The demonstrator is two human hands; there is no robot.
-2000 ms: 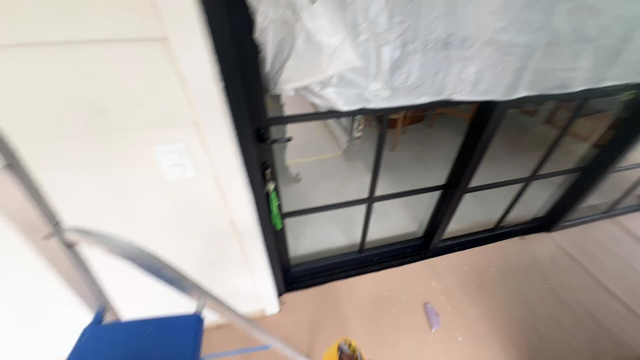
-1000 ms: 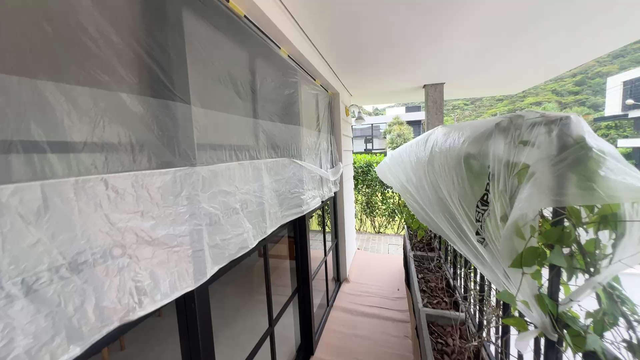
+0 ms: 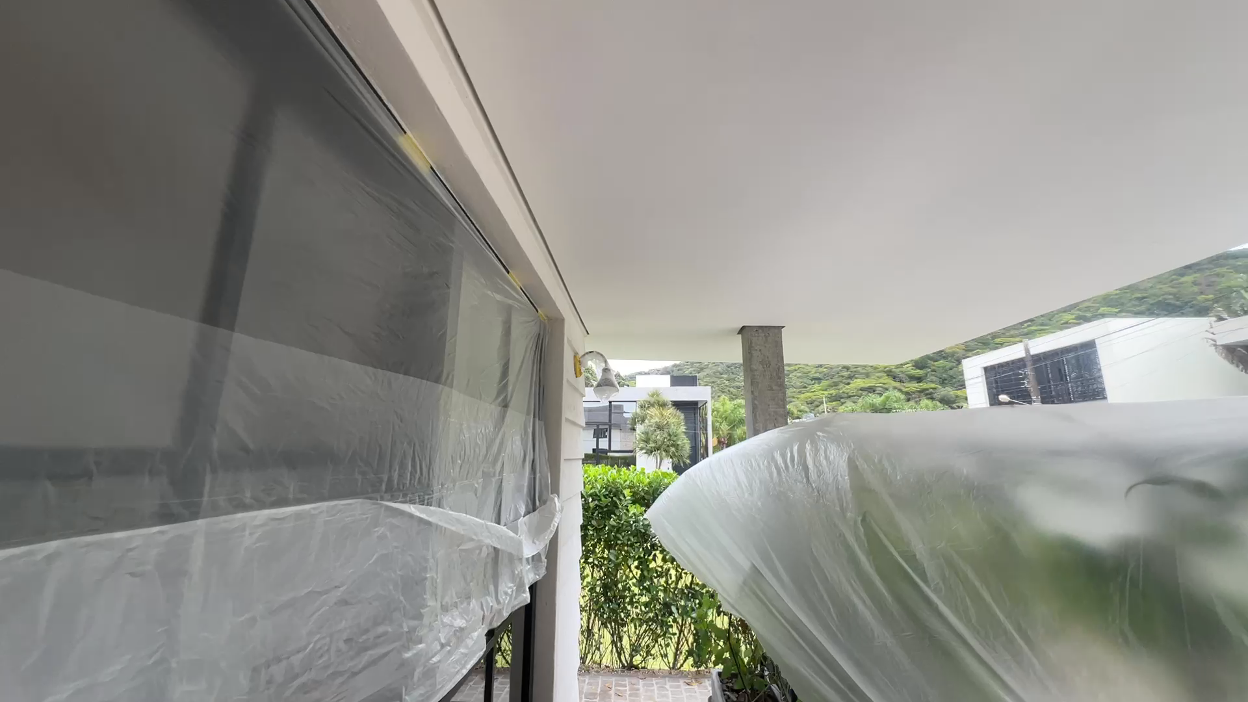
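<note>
Neither my left hand nor my right hand is in the head view. On the left, clear plastic sheeting (image 3: 322,585) hangs over dark-framed glass doors, fixed along the top with pieces of yellow tape (image 3: 414,151). Its lower part is folded and wrinkled, and a loose fold sticks out near the far end. A second plastic sheet (image 3: 780,526) drapes over plants on the right, close to the camera. What lies under most of it is blurred.
A white ceiling (image 3: 780,175) spans overhead, with a concrete column (image 3: 763,380) beneath it. A wall lamp (image 3: 605,380) sticks out beyond the doors. A green hedge (image 3: 634,575) and brick paving (image 3: 639,685) lie at the far end.
The view has swung up from the floor and door bottom, past the walkway and planters, towards the ceiling. Nothing else has plainly changed.
</note>
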